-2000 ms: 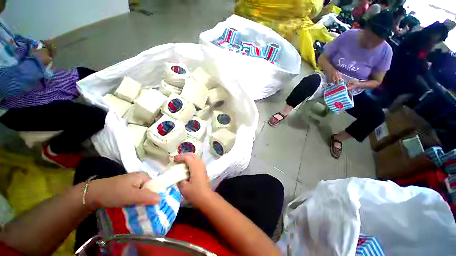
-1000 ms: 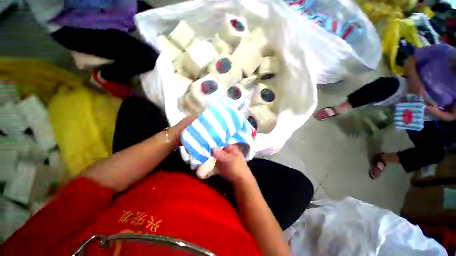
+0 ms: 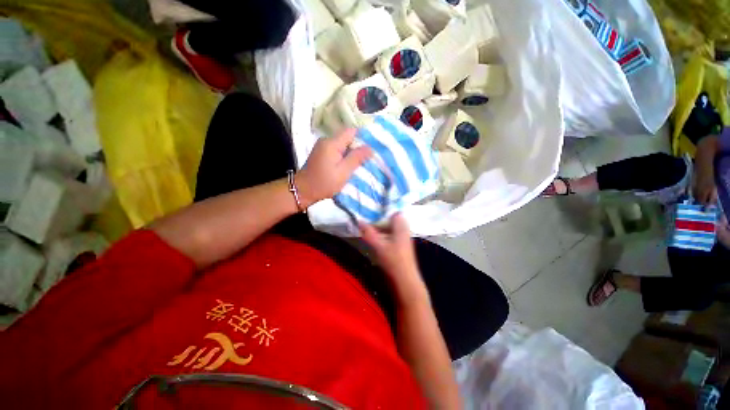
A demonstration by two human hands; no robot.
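Note:
A striped cover (image 3: 404,160), light blue and white, is held over my lap at the near rim of the large white sack (image 3: 520,172). My left hand (image 3: 330,168) grips its left side, with the thumb on the striped face. My right hand (image 3: 388,240) holds its lower edge with the fingertips. A dark fold or opening shows on the side near my hands. The sack holds many cream unturned covers (image 3: 375,100), several with round openings showing dark blue and red inside.
A yellow sack (image 3: 140,152) with cream blocks lies at the left. A second white sack (image 3: 632,96) with striped pieces stands at the upper right. Another white sack (image 3: 536,372) is at the lower right. A seated person at the right edge holds a striped cover (image 3: 692,227).
The cream part that stuck out below the cover no longer shows. The cover has moved right and up and looks boxier, and my left hand now shows on it. The view has shifted left and down.

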